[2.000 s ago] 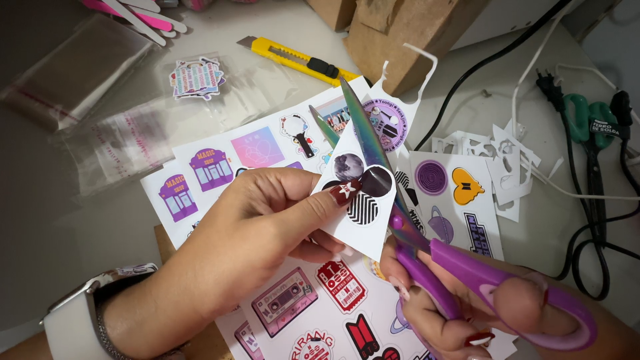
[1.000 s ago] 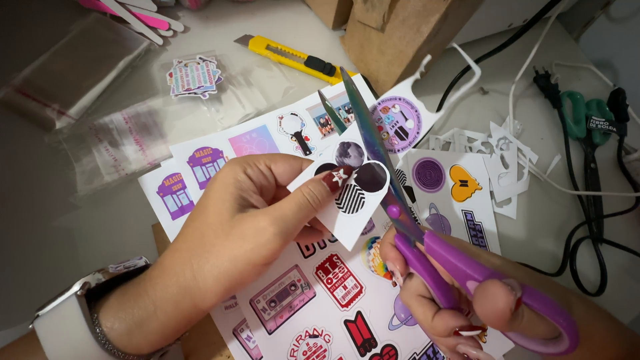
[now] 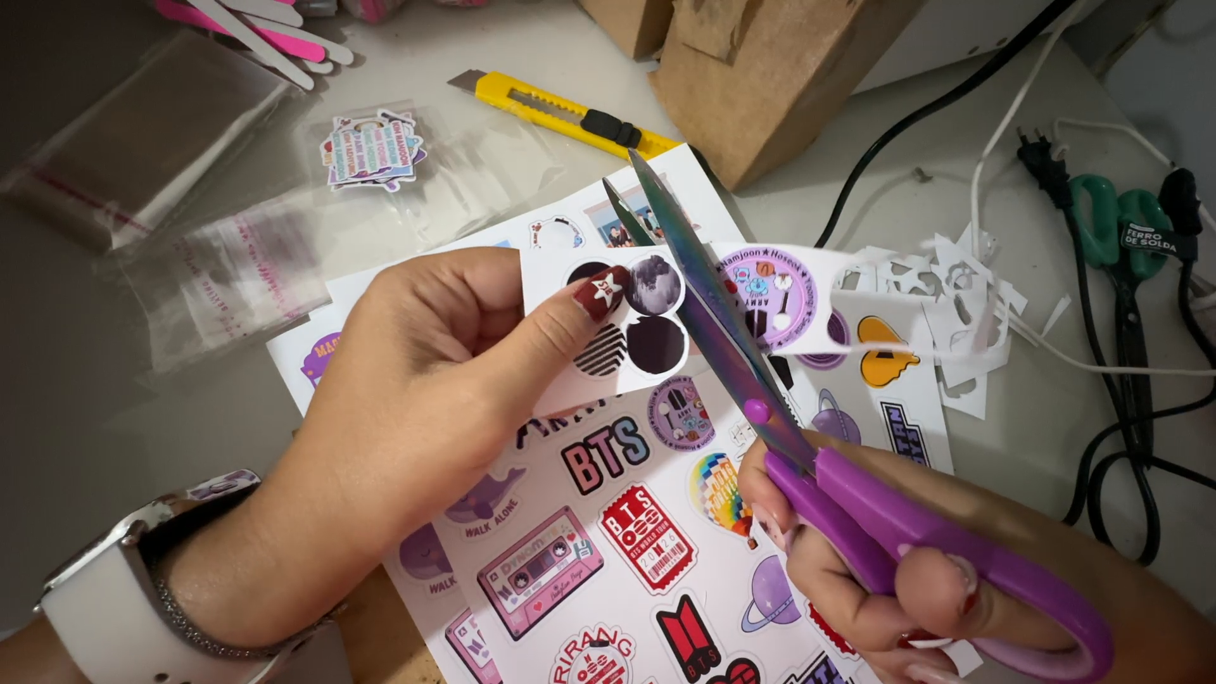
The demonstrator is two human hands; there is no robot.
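My left hand (image 3: 446,380) pinches a white sticker-paper piece (image 3: 560,385) printed with dark round pictures, one of them striped. My right hand (image 3: 874,560) has its fingers through the purple handles of scissors (image 3: 978,570). The scissors' iridescent blades are slightly apart, crossing the right edge of the held piece. Just right of the blades is a round purple sticker (image 3: 774,299) on white paper. Printed sticker sheets (image 3: 579,513) lie beneath both hands, showing a pink cassette, a red ticket and a purple planet.
A yellow utility knife (image 3: 560,109) lies behind the sheets, near a cardboard box (image 3: 760,104). Clear plastic bags (image 3: 228,275) and a small sticker stack (image 3: 372,152) are at left. Paper scraps (image 3: 969,313), cables (image 3: 1073,218) and green-handled scissors (image 3: 1130,313) lie at right.
My left hand has turned the held piece, so its printed circles sit at a different angle. The scissors stay in my right hand, their blades still by the piece's right side.
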